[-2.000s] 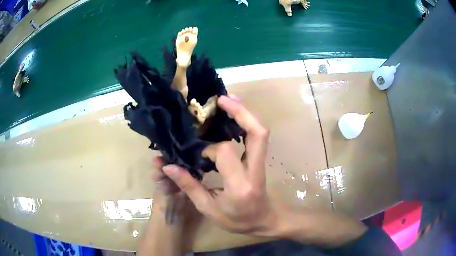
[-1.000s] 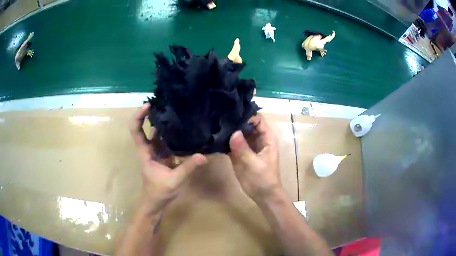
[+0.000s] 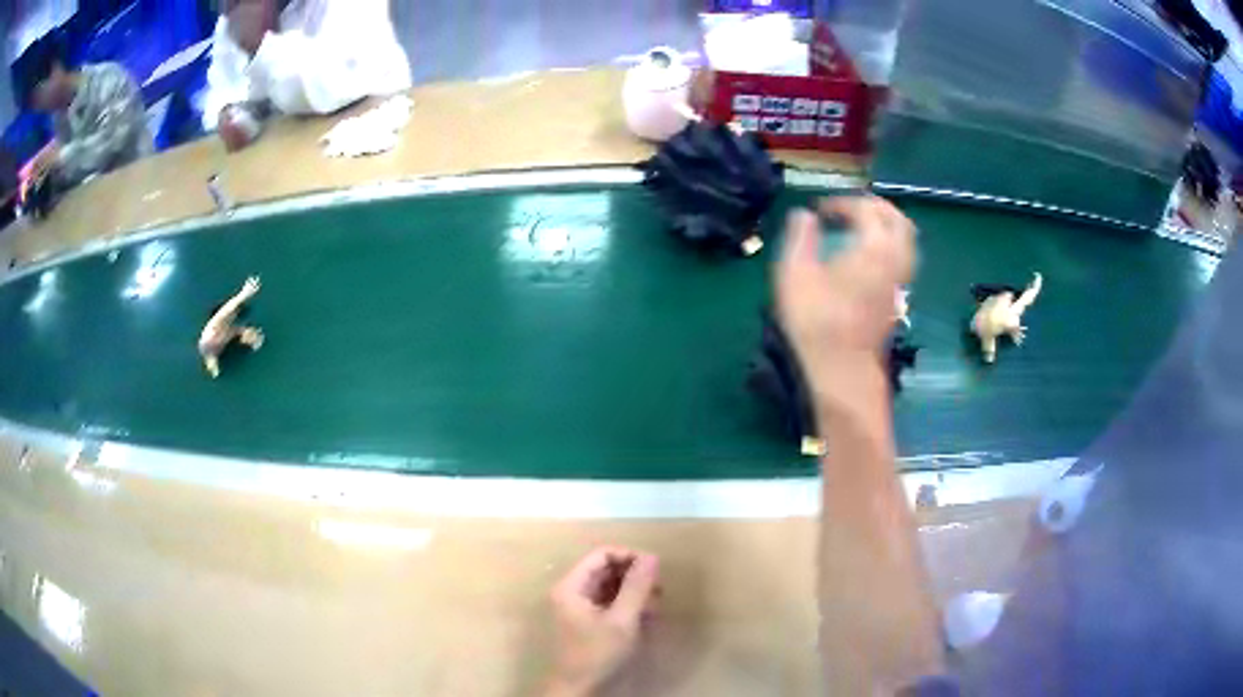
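Note:
A black ragged figure bundle (image 3: 781, 385) lies on the green belt, partly hidden behind my right wrist; a pale tip shows at its lower edge. My right hand (image 3: 848, 266) is above the belt just beyond it, blurred, with fingers curled, a gap at the thumb, and nothing seen in it. My left hand (image 3: 607, 599) is low over the tan bench, loosely curled, with no object visible. A second black bundle (image 3: 712, 184) lies at the belt's far edge. Bare pale figures lie at the left (image 3: 228, 327) and right (image 3: 1002, 320).
Two white bottles, one near the grey panel (image 3: 1066, 500) and one on the bench (image 3: 975, 616), stand at the right. Across the green belt (image 3: 450, 368) are a pinkish container (image 3: 657, 98), a red box (image 3: 804, 112) and two people (image 3: 320, 55).
The black bundle has left my hands and lies on the belt. My right hand has reached forward and right; my left hand is lower. The view has tilted up, showing the far bench.

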